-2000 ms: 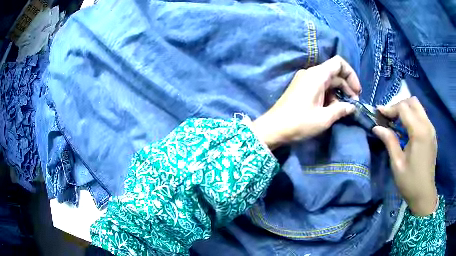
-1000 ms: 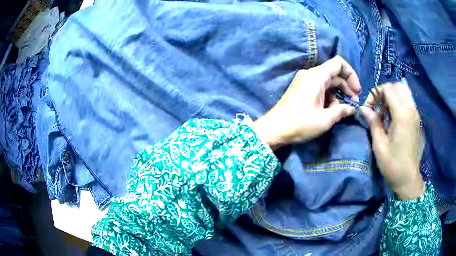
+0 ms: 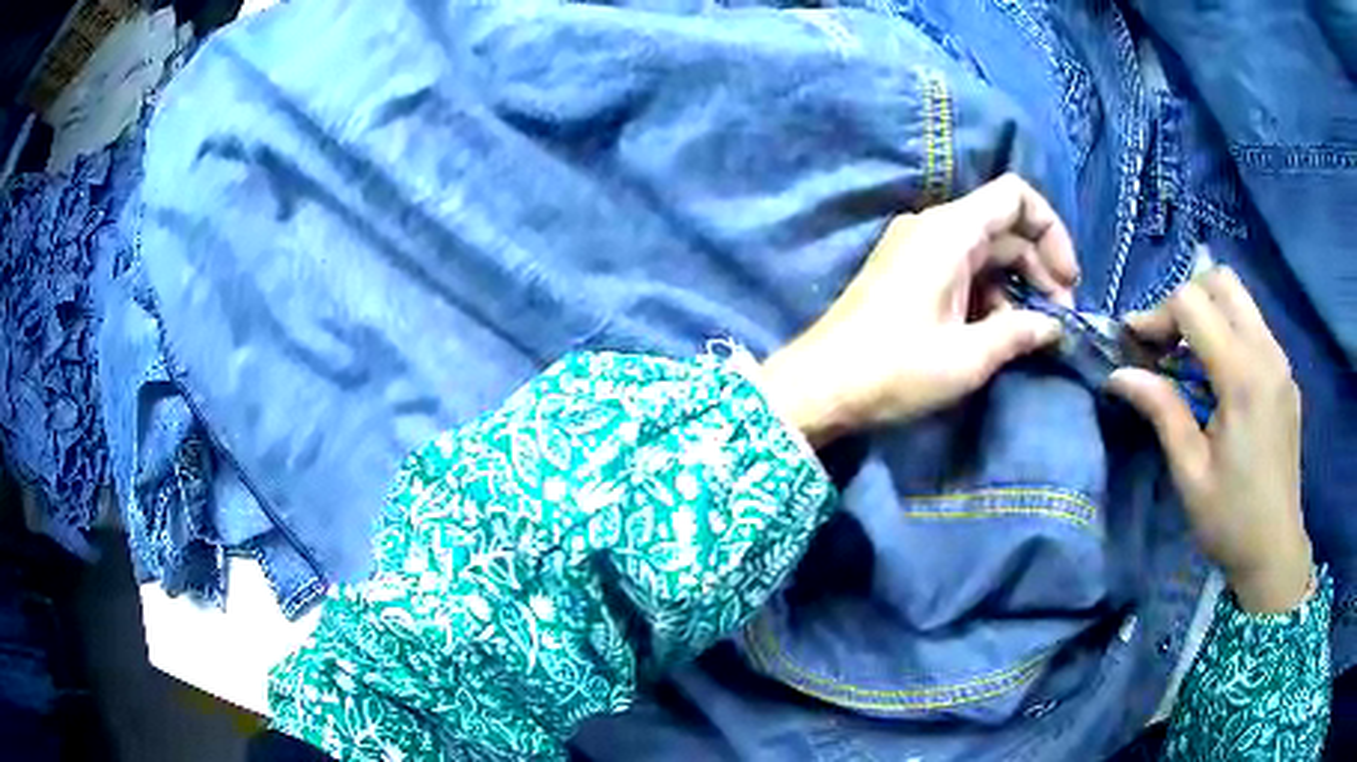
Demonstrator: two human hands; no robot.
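A blue denim garment (image 3: 595, 194) with yellow double topstitching lies spread and rumpled in front of me. My left hand (image 3: 953, 305) pinches a folded edge of it between thumb and fingers, right of the middle. My right hand (image 3: 1228, 424) is just to the right, thumb and fingers closed on the dark thread snips (image 3: 1101, 350), whose tips are close to the left fingertips. The snips are blurred and partly hidden by the fingers. Whether the blades touch the cloth I cannot tell.
A heap of ruffled blue pieces (image 3: 60, 343) lies at the far left. More denim garments (image 3: 1280, 90) lie at the upper right. The white table (image 3: 223, 640) shows at the lower left. A pale piece with brown print is at the top left corner.
Compared with one second ago, my right hand has moved right, away from the left fingertips, and the snips show between the hands. My left hand has hardly moved.
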